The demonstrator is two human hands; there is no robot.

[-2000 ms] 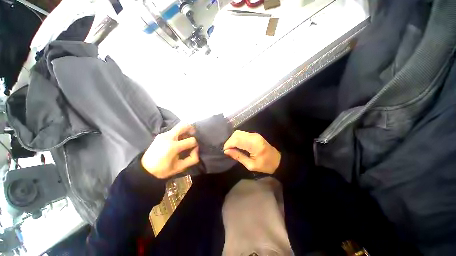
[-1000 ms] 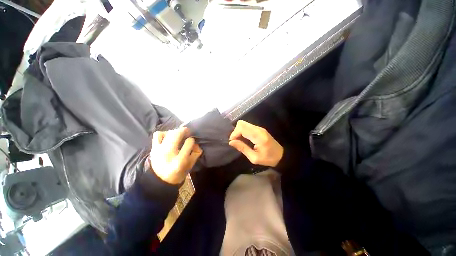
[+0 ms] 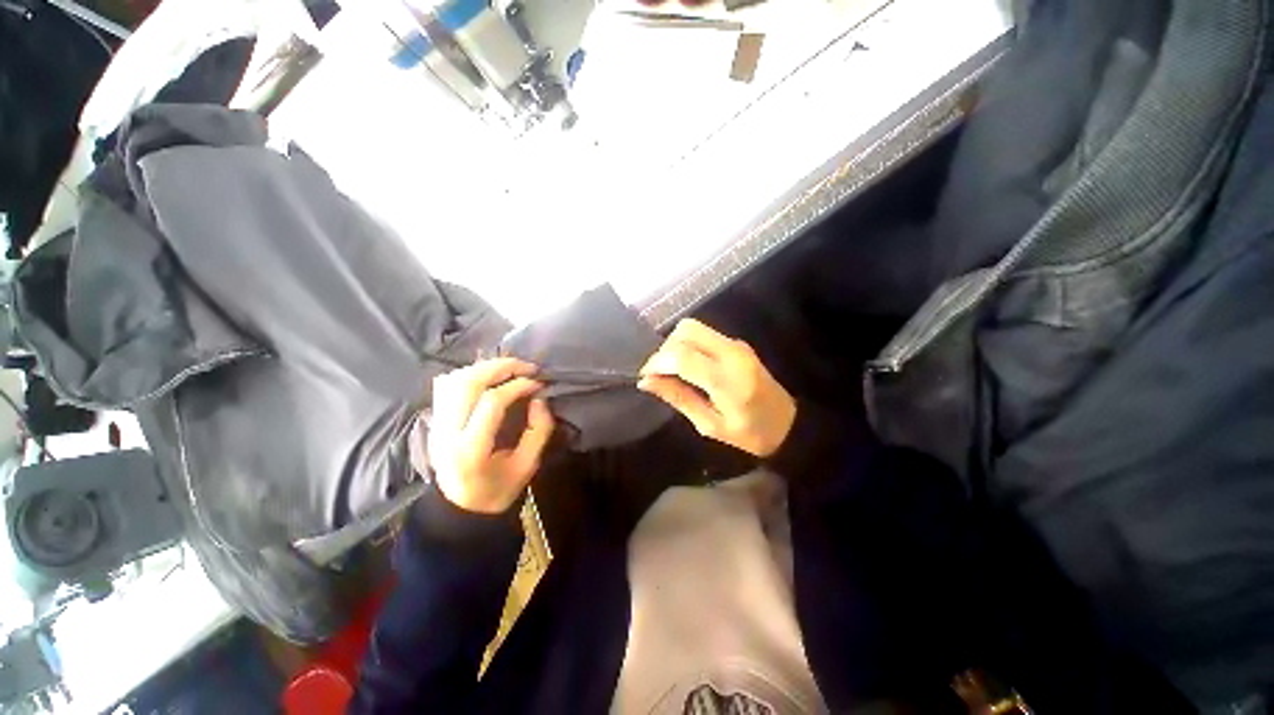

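A dark-grey jacket [image 3: 301,321] lies over the left part of the white table and hangs over its edge, with a zipper [image 3: 210,366] along one border. Its sleeve end [image 3: 587,335] is stretched between my hands in front of my lap, with a fold or seam line running across it. My left hand [image 3: 489,433] pinches the cloth at its left side. My right hand [image 3: 720,388] pinches the same fold at its right side between thumb and fingers. The sewing machine [image 3: 482,49] stands beyond, partly cut off by the top edge.
The white table's front edge [image 3: 838,175] runs diagonally in front of me. A flat brown piece [image 3: 748,56] and a thin metal strip [image 3: 681,21] lie on the table. Dark-grey garments [image 3: 1118,335] are heaped at the right. A grey machine part [image 3: 91,517] and a red object [image 3: 319,690] are at the lower left.
The sleeve end is raised slightly, and its fold now runs straight between my hands. The left hand has shifted a little. The red object has come into view at the lower left.
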